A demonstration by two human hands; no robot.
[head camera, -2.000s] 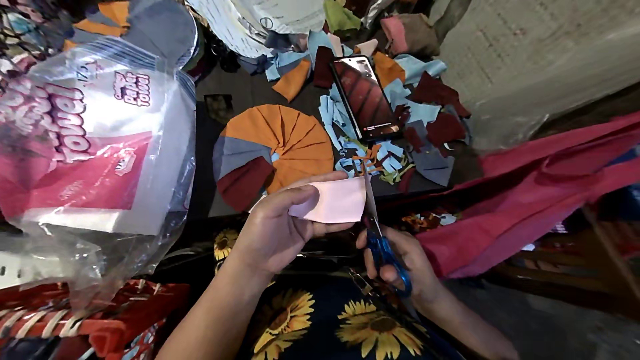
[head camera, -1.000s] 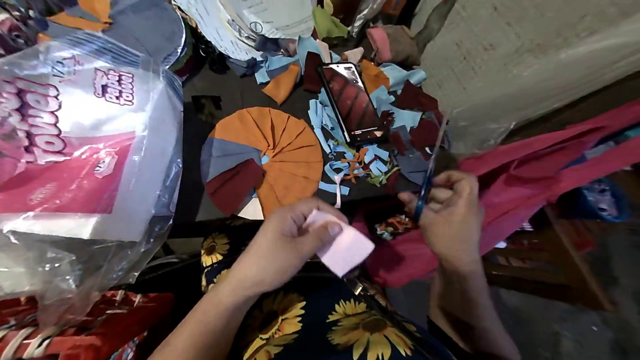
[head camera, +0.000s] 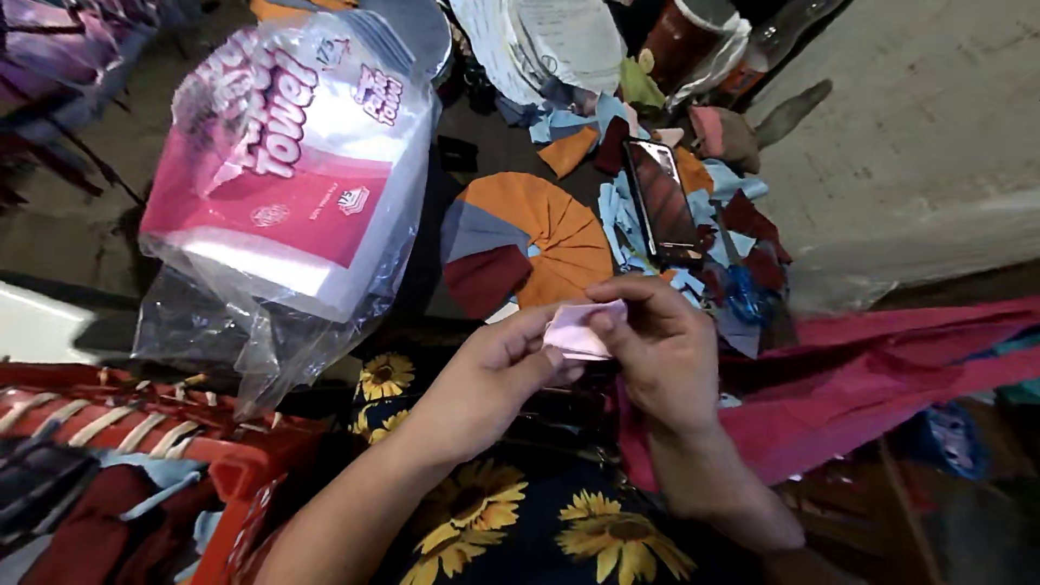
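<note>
A small folded piece of pink fabric [head camera: 578,331] is pinched between the fingers of my left hand [head camera: 496,370] and my right hand [head camera: 662,349]. Just beyond my hands lies a round pleated fabric piece [head camera: 561,236] in orange, grey-blue and dark red. Blue-handled scissors [head camera: 743,294] rest among the scraps to the right; their blades cannot be made out. A smartphone [head camera: 662,199] lies on a heap of light blue, dark red and orange fabric scraps [head camera: 569,152].
A paper towel pack in clear plastic [head camera: 268,203] stands at the left. Below it is a red plastic basket [head camera: 244,479] holding cloth. Pink-red cloth [head camera: 877,366] stretches across the right side, near a pale wall [head camera: 918,162]. A brown container [head camera: 691,41] sits at the back.
My right hand has put down the scissors and moved left to take hold of the pink fabric. A white or pale strip seen hanging beyond my left hand one second ago no longer shows.
</note>
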